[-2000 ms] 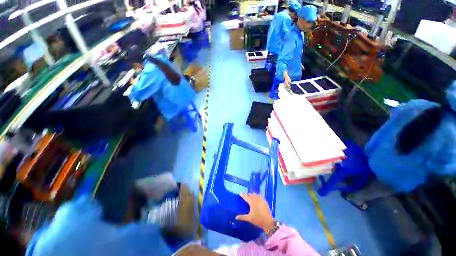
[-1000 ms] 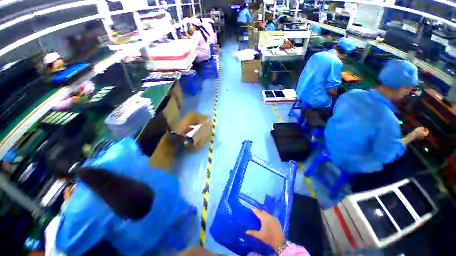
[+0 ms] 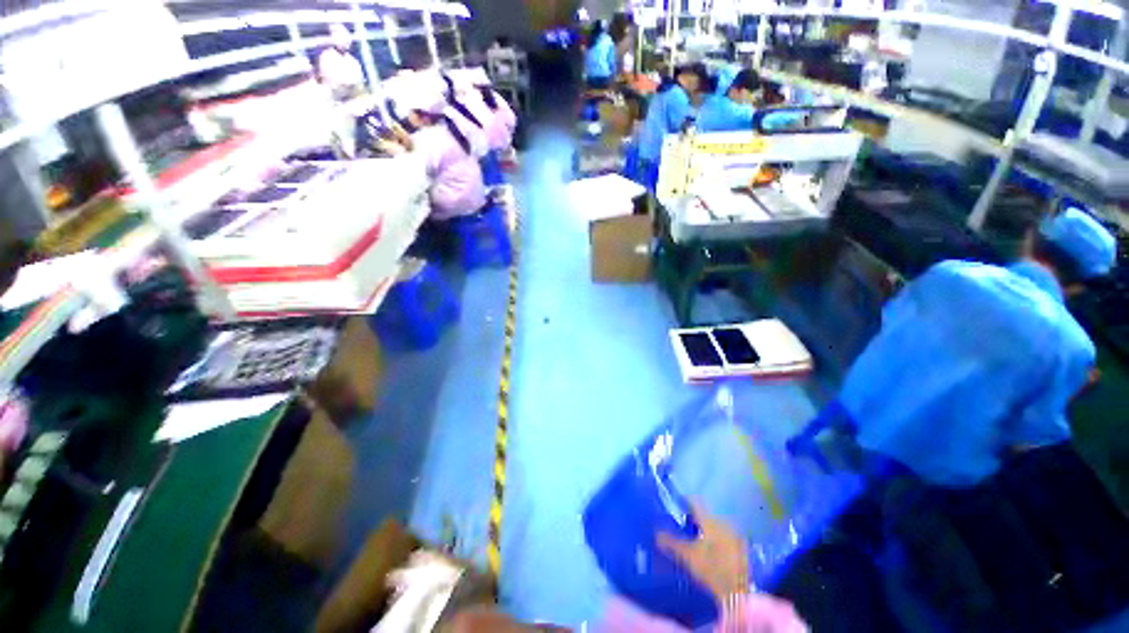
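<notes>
A bright blue plastic stool [image 3: 638, 519] is tilted on its side in front of me, low and right of centre, its open legs pointing up and right. My right hand [image 3: 712, 554], bare with a pink sleeve, holds the seat end; some fingers are hidden and the view is blurred. A brownish blur at the bottom edge, left of centre, may be my left hand [image 3: 495, 622]; it is cut off, and I cannot tell what it does.
A blue aisle floor [image 3: 551, 371] with yellow-black tape [image 3: 505, 408] runs ahead. White trays [image 3: 297, 266] stack at left above a green bench [image 3: 204, 495]. A flat tray [image 3: 743, 351], carton [image 3: 622, 245] and white-topped table [image 3: 743, 204] stand ahead. A blue-smocked person [image 3: 966, 365] sits right.
The view has moved forward along the aisle. The near workers have passed out of view or shifted, and the floor tray and white-topped table look closer. My right hand still holds the stool, now farther right.
</notes>
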